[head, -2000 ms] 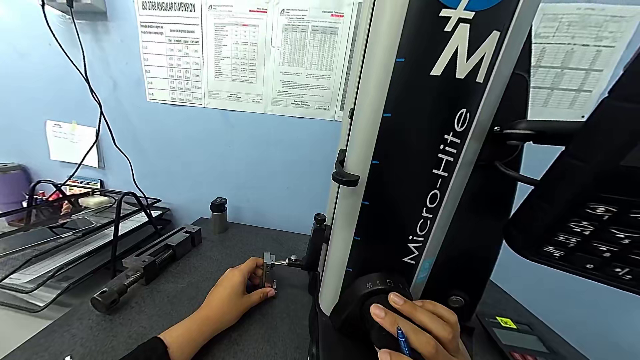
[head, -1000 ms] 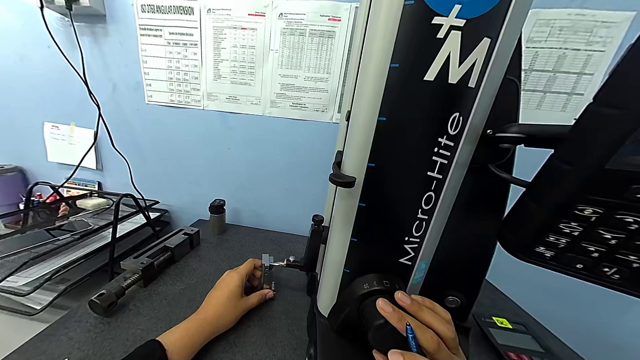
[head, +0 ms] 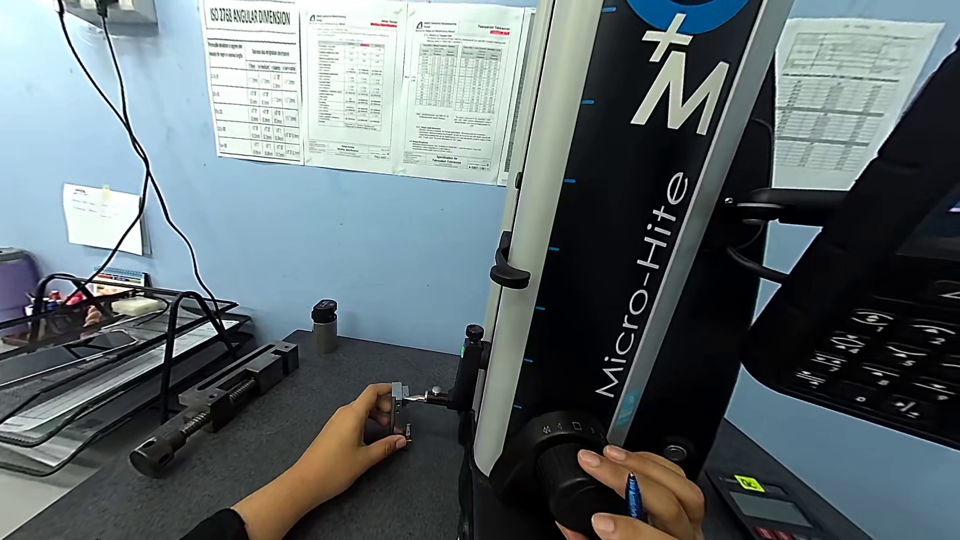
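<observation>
My left hand [head: 349,439] grips a small grey metal part [head: 397,405] that stands on the dark granite surface plate [head: 360,502]. The probe [head: 424,397] of the height gauge reaches toward the part's upper end; whether they touch is too small to tell. My right hand [head: 649,495] holds the large black knob [head: 566,476] at the base of the Micro-Hite height gauge [head: 622,247]. A blue pen [head: 634,496] sits between the fingers of that hand.
A steel precision vise [head: 217,401] lies at the left, beside a black mesh tray rack [head: 171,352] with papers. A small dark cylinder [head: 325,328] stands near the wall. At right are a black keypad panel [head: 862,360] and a device with a small display [head: 769,510].
</observation>
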